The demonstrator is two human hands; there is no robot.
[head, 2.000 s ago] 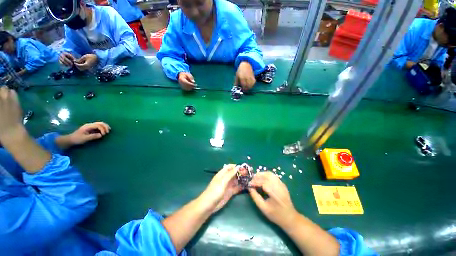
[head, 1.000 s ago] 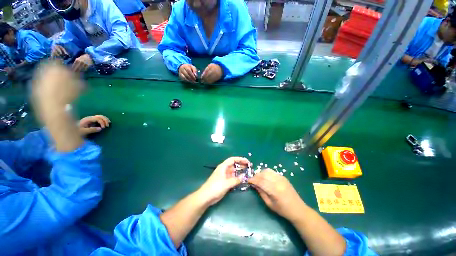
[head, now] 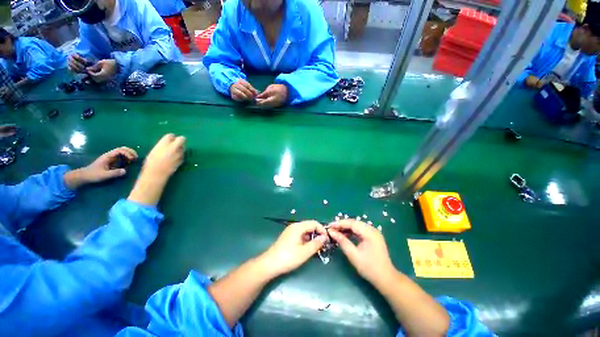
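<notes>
A small dark unit with a silver rim (head: 324, 253) is held between my two hands above the green surface. My left hand (head: 297, 245) pinches its left side with thumb and fingers. My right hand (head: 361, 247) holds its upper right side. The fingers hide much of the unit. Small white pieces (head: 365, 217) lie scattered just beyond my right hand. Thin black tweezers (head: 279, 220) lie beyond my left hand, partly hidden by it.
A yellow box with a red button (head: 445, 211) and a yellow card (head: 440, 258) are to the right. A slanting metal post (head: 460, 112) stands behind. A silver-rimmed unit (head: 524, 189) lies far right. A neighbour's hands (head: 161, 161) are at left; workers sit opposite.
My hands have closed around the top of the unit, which now hangs lower between them. The neighbour's raised hand has come down to the right. The far-right unit has shifted left.
</notes>
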